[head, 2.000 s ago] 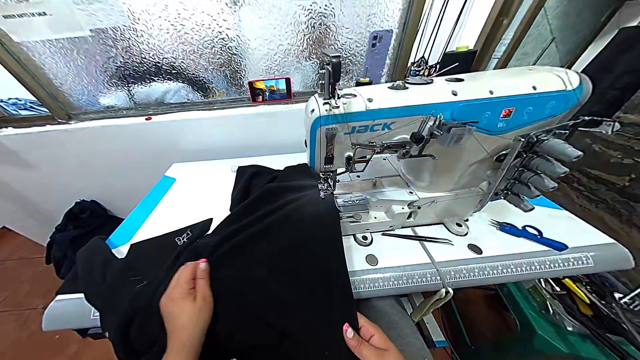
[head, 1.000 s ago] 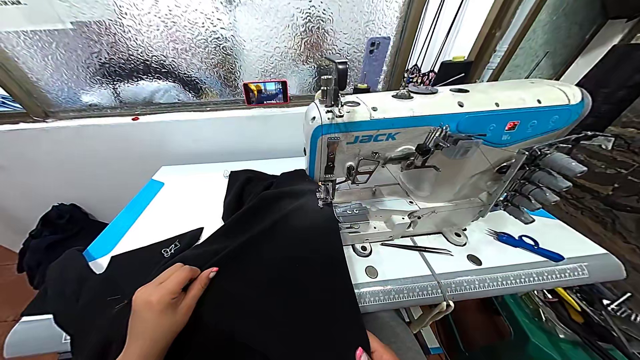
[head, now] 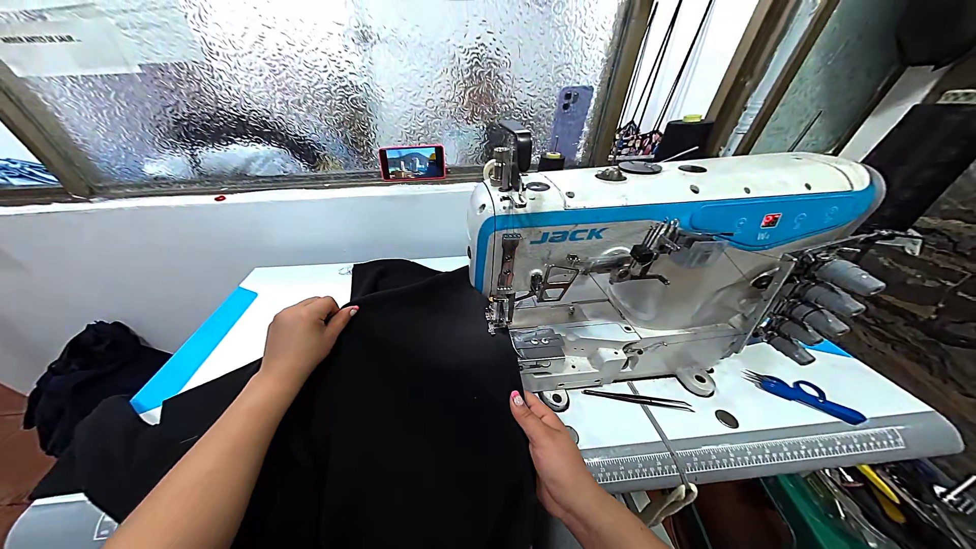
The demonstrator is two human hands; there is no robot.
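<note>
Black fabric (head: 412,396) lies across the sewing table and hangs over its front edge, its far right corner at the needle and presser foot (head: 500,313) of a white and blue Jack sewing machine (head: 686,198). My left hand (head: 305,332) pinches a fold of the cloth near its upper left edge, thumb toward the machine. Lower down, my right hand (head: 549,450) holds the cloth's right edge, thumb on top and fingers partly hidden beneath. Tweezers (head: 639,399) lie in front of the machine bed, and blue-handled thread snips (head: 808,396) are farther right.
A phone with a lit screen (head: 412,162) leans on the window ledge. Dark cloth (head: 95,374) is heaped left of the table. Thread tensioners (head: 839,286) stick out at the machine's right end. Several tools (head: 884,496) fill a green container below the table's right front edge.
My left hand has moved up and away along the cloth, toward the machine. My right hand has come farther up the right edge. The marked part of the fabric is no longer visible.
</note>
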